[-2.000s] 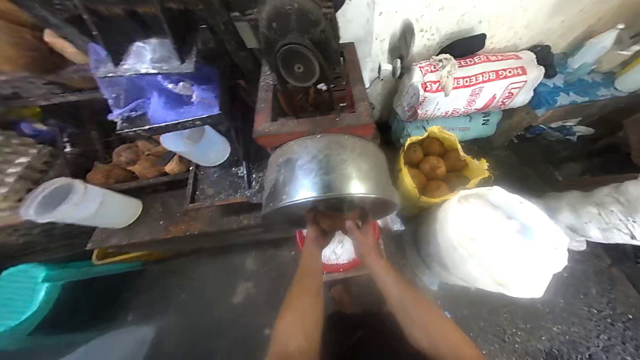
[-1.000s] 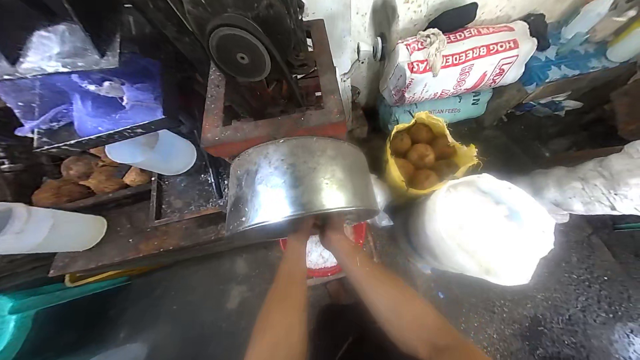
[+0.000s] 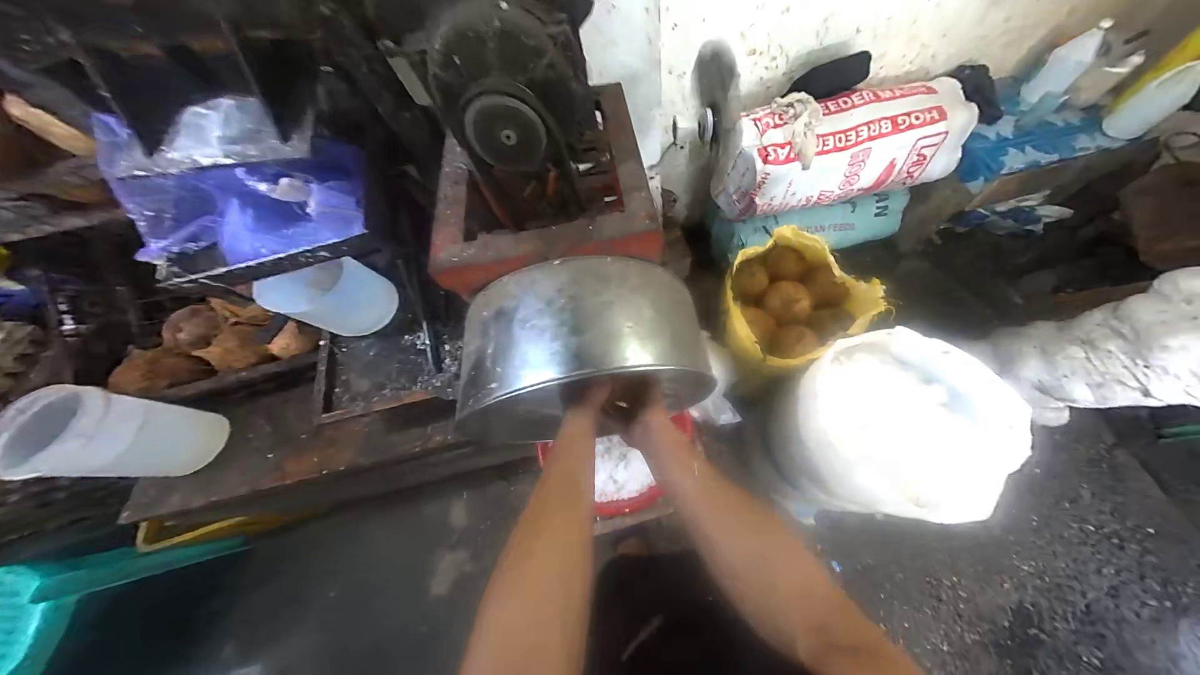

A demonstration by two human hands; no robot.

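A large round metal cover (image 3: 586, 319), tilted with its open side toward me, sits below the machine. Both my left hand (image 3: 588, 398) and my right hand (image 3: 650, 420) reach up under its rim, on either side of a dark brown roundish object (image 3: 623, 398), perhaps a coconut. The fingers are blurred and shadowed, so their hold is unclear. Under my wrists stands a red basin (image 3: 630, 506) with white shredded matter (image 3: 621, 469) in it.
Behind the cover is a belt-driven machine (image 3: 506, 131) on a red metal frame (image 3: 553, 246). Round brown coconuts fill a yellow sack (image 3: 745, 328) at right, beside a large white sack (image 3: 900, 431). At left are coconut shells (image 3: 234, 347), a white container (image 3: 122, 431) and a translucent pail (image 3: 328, 295).
My hands remain under the metal cover's rim throughout. The view has shifted a little between frames. No other clear change shows.
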